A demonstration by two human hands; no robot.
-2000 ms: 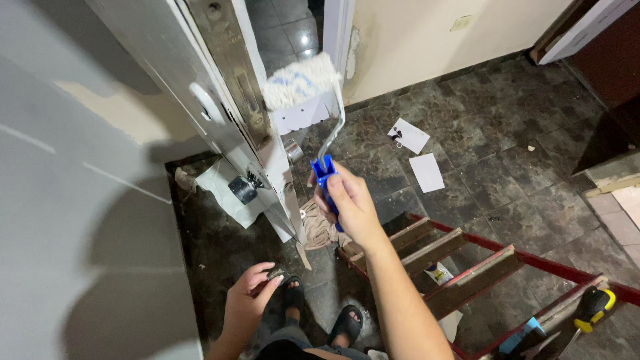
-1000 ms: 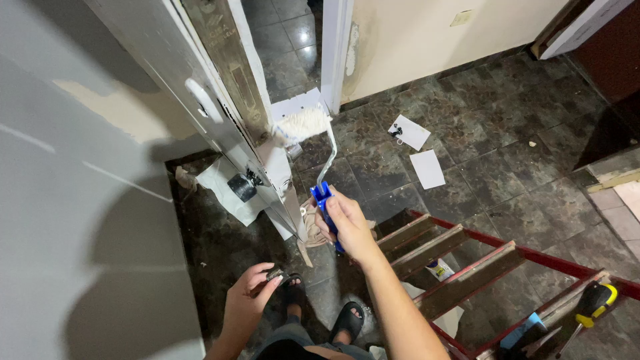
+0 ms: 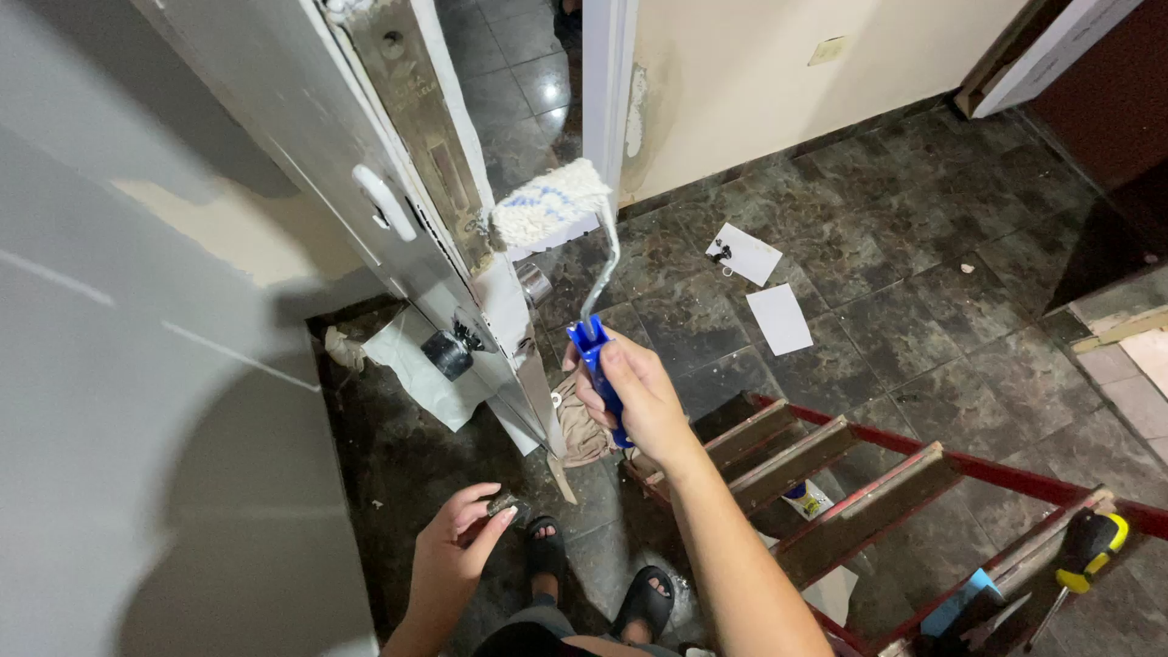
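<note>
My right hand [image 3: 643,397] grips the blue plastic handle of a small paint roller [image 3: 552,203]. The roller's fluffy white sleeve, streaked with blue, is at the edge of a partly painted door [image 3: 365,196], near the metal lock plate [image 3: 424,137]; whether it touches cannot be told. Below and to the left, my left hand [image 3: 470,538] pinches a small dark object [image 3: 502,505] between thumb and fingers; what it is cannot be made out. A white lever handle [image 3: 383,203] and a dark round knob [image 3: 447,354] are on the door's face.
A red-framed stepladder [image 3: 858,511] stands at the lower right, with a yellow and black screwdriver [image 3: 1090,552] on it. A beige cloth [image 3: 584,424] lies by the door's foot. White papers [image 3: 778,319] lie on the dark tiled floor. A grey wall [image 3: 164,438] rises at the left.
The roller first moved down along the door's edge, then back up a little. My left hand has kept its hold on the small dark object, staying nearly in place.
</note>
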